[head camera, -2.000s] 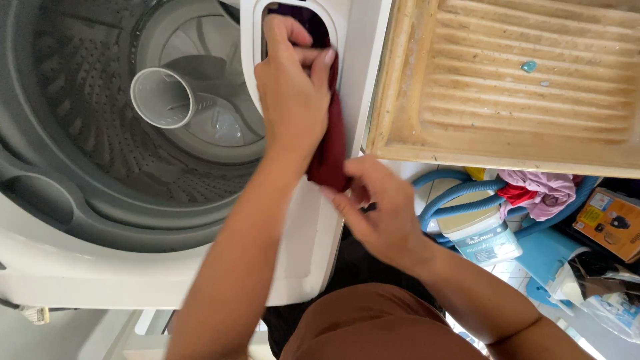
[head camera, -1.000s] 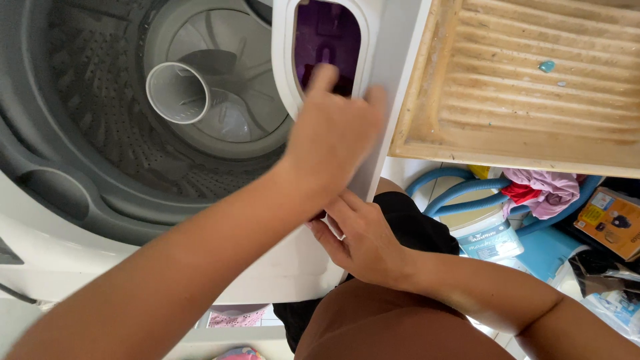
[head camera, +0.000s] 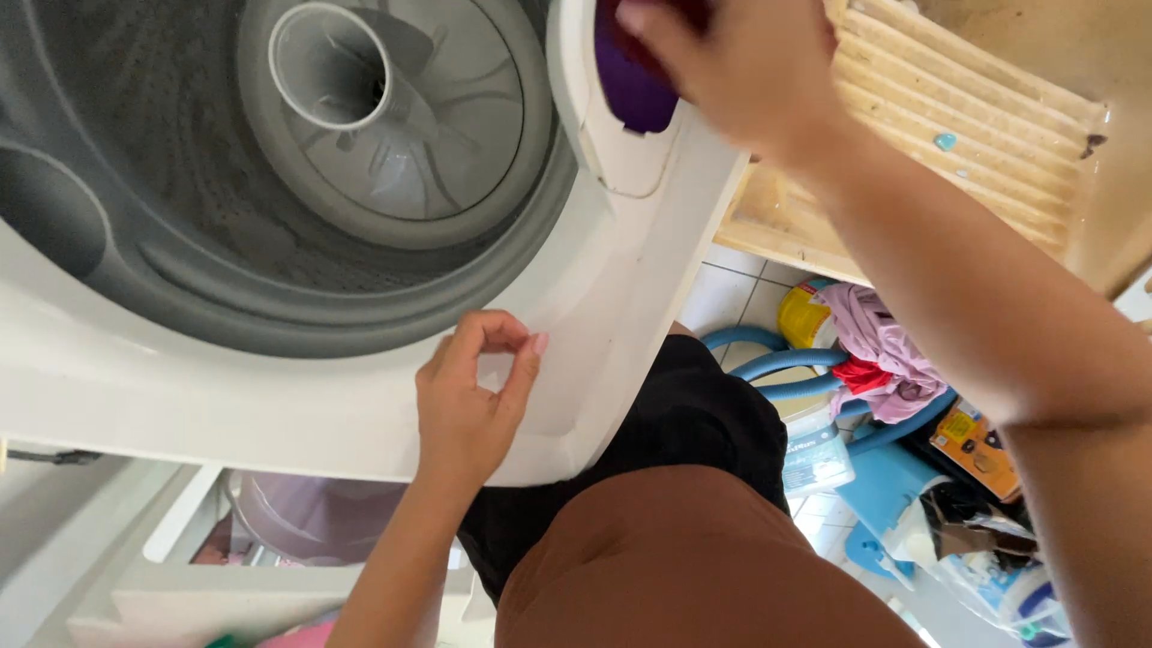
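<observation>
My left hand (head camera: 472, 396) is over the front rim of a white top-loading washing machine (head camera: 360, 405), its fingers loosely curled, thumb close to forefinger, with no object visible in it. My right hand (head camera: 756, 76) is blurred above the oval opening of a purple-lined dispenser compartment (head camera: 634, 94). Dark red cloth (head camera: 691, 13) shows under its fingers and at its far side; much of the cloth is hidden by the hand. To the left is the machine's grey drum (head camera: 351, 247), with a pale hollow agitator post (head camera: 328, 67) standing in it.
A ribbed, stained washboard sink (head camera: 999, 171) adjoins the machine on the right. Below it are blue hoses (head camera: 792, 360), pink cloth (head camera: 868, 333), a yellow container (head camera: 804, 315), a light blue container (head camera: 891, 486) and an orange box (head camera: 976, 445). A purple basin (head camera: 315, 513) shows at lower left.
My left hand has left the dispenser and come to the front rim. My right hand has moved from the machine's edge up to the dispenser. The view has come closer to the machine.
</observation>
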